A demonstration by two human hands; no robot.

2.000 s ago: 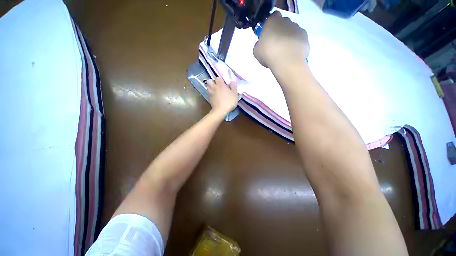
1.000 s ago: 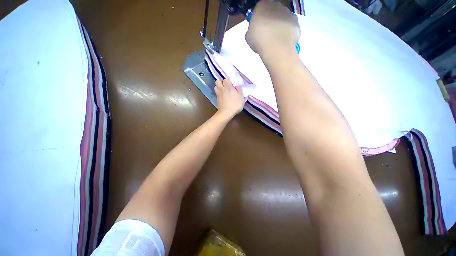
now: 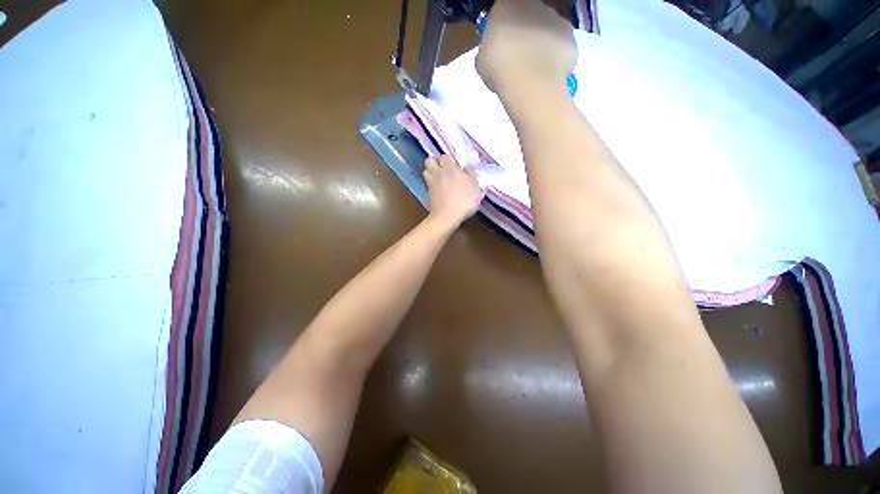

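Note:
The cutting machine (image 3: 431, 48) stands upright at the top centre, its motor head cut off by the frame edge. Its silver base plate (image 3: 394, 137) lies on the table, partly under the corner of the fabric stack (image 3: 618, 154), which has a white top and striped edge. My right hand (image 3: 527, 46) is closed around the machine's blue-ended handle (image 3: 572, 85). My left hand (image 3: 452, 188) grips the striped edge strip (image 3: 426, 128) beside the base plate; its fingertips are partly hidden in the fabric.
Another white-topped stack (image 3: 87, 222) with a striped edge lies at the left. A yellow weight (image 3: 425, 473) sits at the bottom centre, cut off by the frame. The brown table (image 3: 463, 357) shows between the stacks. A curved striped edge (image 3: 835, 371) is at the right.
The machine and my right hand are higher in view than two seconds ago. More of the base plate shows. My left hand has shifted slightly right and down with the strip.

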